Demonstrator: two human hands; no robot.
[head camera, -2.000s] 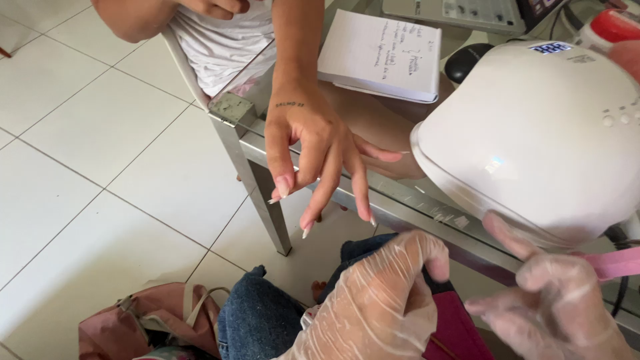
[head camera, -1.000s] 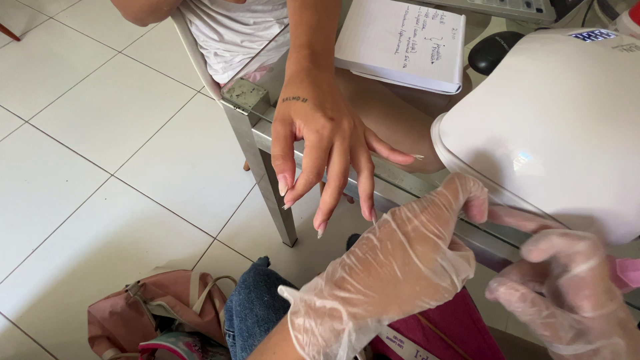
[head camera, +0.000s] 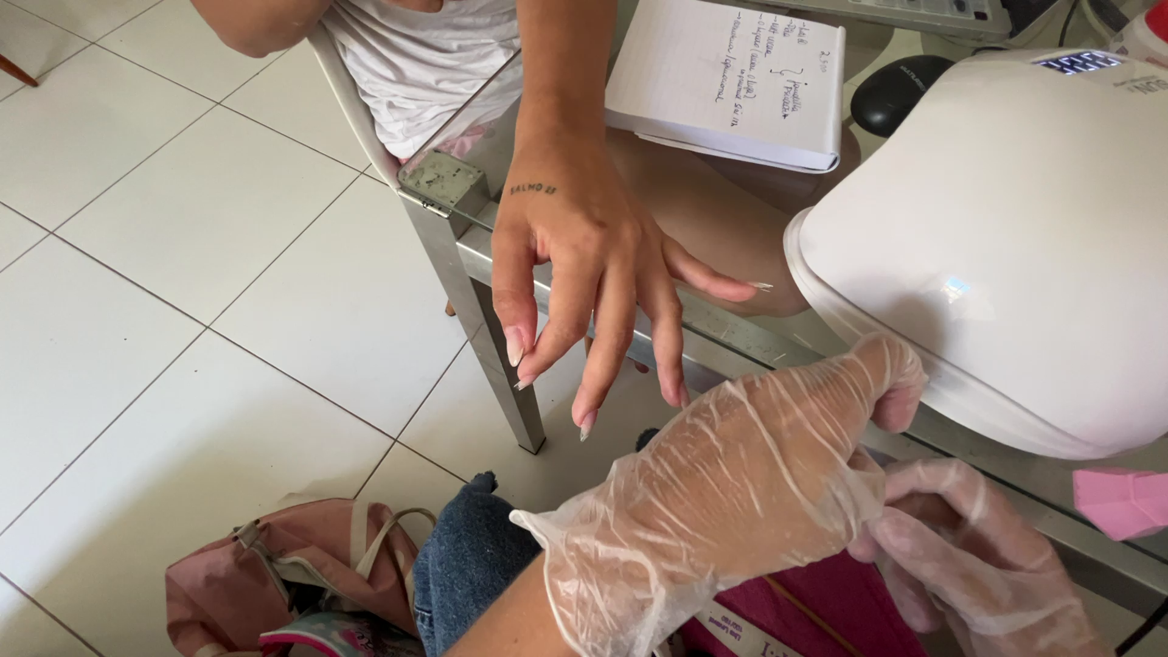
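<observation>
My left hand (head camera: 730, 474), in a clear thin glove, reaches across the lower middle, its index finger bent near the rim of a white nail lamp (head camera: 995, 237). My right hand (head camera: 976, 547), also gloved, is at the lower right with curled fingers, close beside or touching the left hand's underside. Whether anything small lies between the fingers is hidden. Another person's hand (head camera: 584, 237), with long pointed nails, hangs over the table edge, fingers spread and pointing down, just beyond my left hand. The lamp's lit display (head camera: 1079, 63) faces up.
A glass table on a metal frame (head camera: 474, 301) carries a notepad with handwriting (head camera: 730, 82), a black computer mouse (head camera: 899, 94) and a pink block-like object (head camera: 1121, 502). A pink bag (head camera: 301, 557) rests on the tiled floor beside denim-covered knee (head camera: 474, 557). Magenta fabric (head camera: 821, 602) lies below my hands.
My left hand has moved right toward the lamp's rim and my right hand. The other person's hand stays spread over the table edge. The view has shifted closer.
</observation>
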